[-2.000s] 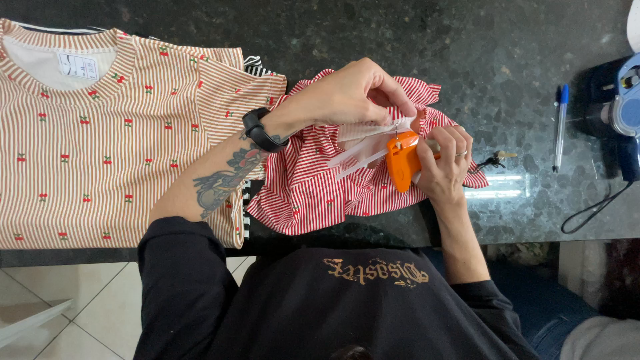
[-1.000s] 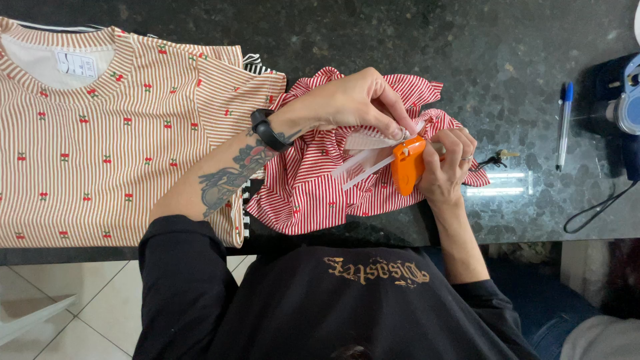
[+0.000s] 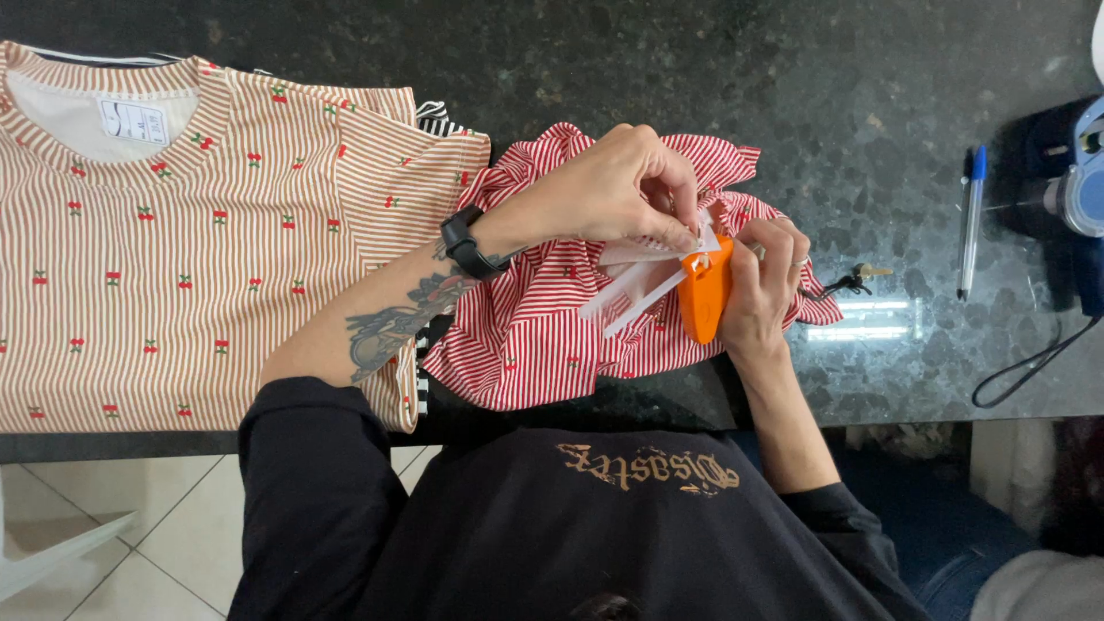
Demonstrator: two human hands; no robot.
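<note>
A red-and-white striped garment (image 3: pixel 552 345) with small cherry prints lies bunched on the dark stone counter. My right hand (image 3: pixel 763 289) grips an orange plastic tool (image 3: pixel 705 297), perhaps a tagging gun, against the cloth. Pinched between the fingers of my left hand (image 3: pixel 642 194) is the edge of a white tag or label (image 3: pixel 700 235) at the tool's upper end. Translucent plastic strips (image 3: pixel 634 293) hang beside the tool over the cloth. What the left fingertips hold exactly is partly hidden. A black watch is on the left wrist.
Folded beige striped shirts (image 3: pixel 216 259) with cherry prints cover the counter's left. A blue-capped pen (image 3: pixel 972 224) lies at right, near a dark case (image 3: pixel 1044 190) with a cord loop. A small key-like metal piece (image 3: pixel 873 271) on a black cord is beside the red garment.
The orange tool has tilted more upright and shifted slightly right since two seconds ago. The left fingers have stayed at its upper end.
</note>
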